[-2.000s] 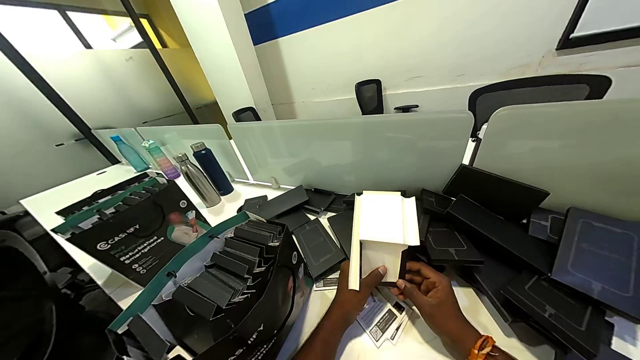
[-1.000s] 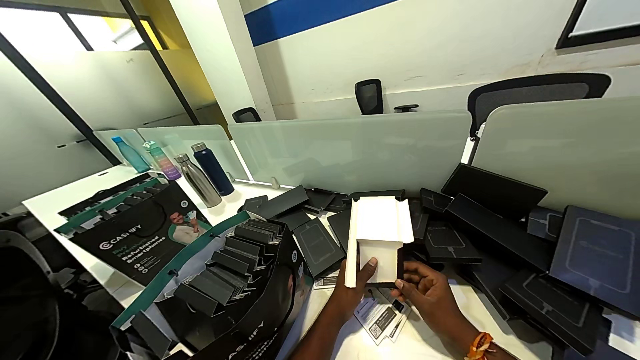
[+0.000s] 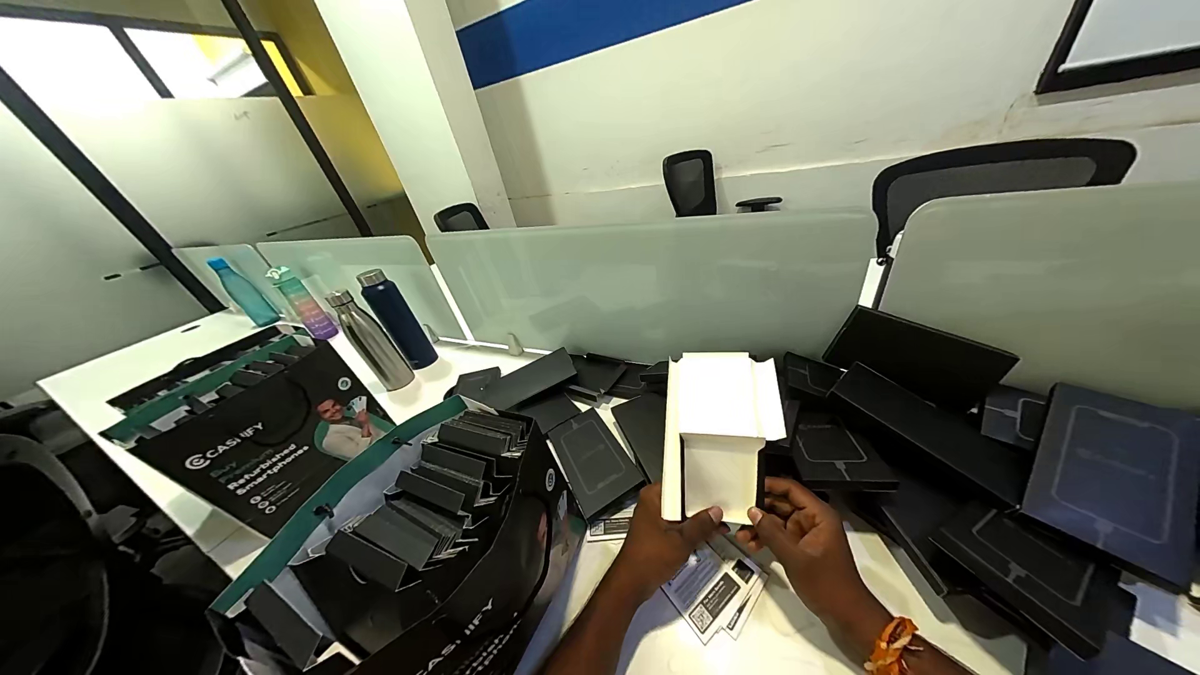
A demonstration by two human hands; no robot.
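Note:
Between my two hands stands an unfolded cardboard box [image 3: 720,398] with a white inside and black outer edges, its flaps spread upward. My left hand [image 3: 656,548] grips its lower left corner, thumb on the white inner face. The lower right corner is held by the thumb and fingers of my right hand [image 3: 797,544], which has an orange thread bracelet [image 3: 893,647] at the wrist. Printed cards [image 3: 708,600] lie on the white desk [image 3: 797,642] below the box. The box's black outer side is mostly hidden.
Flat black boxes [image 3: 592,459] lie behind and left; more black boxes [image 3: 1031,562] are heaped at right. A large black paper bag [image 3: 506,553] packed with folded black cartons stands at left, another bag [image 3: 272,441] beyond it. Several bottles [image 3: 398,319] stand near the glass partition [image 3: 656,281].
The box between my hands has tilted a little, and its flaps sit slightly differently. Both hands keep hold of its lower corners.

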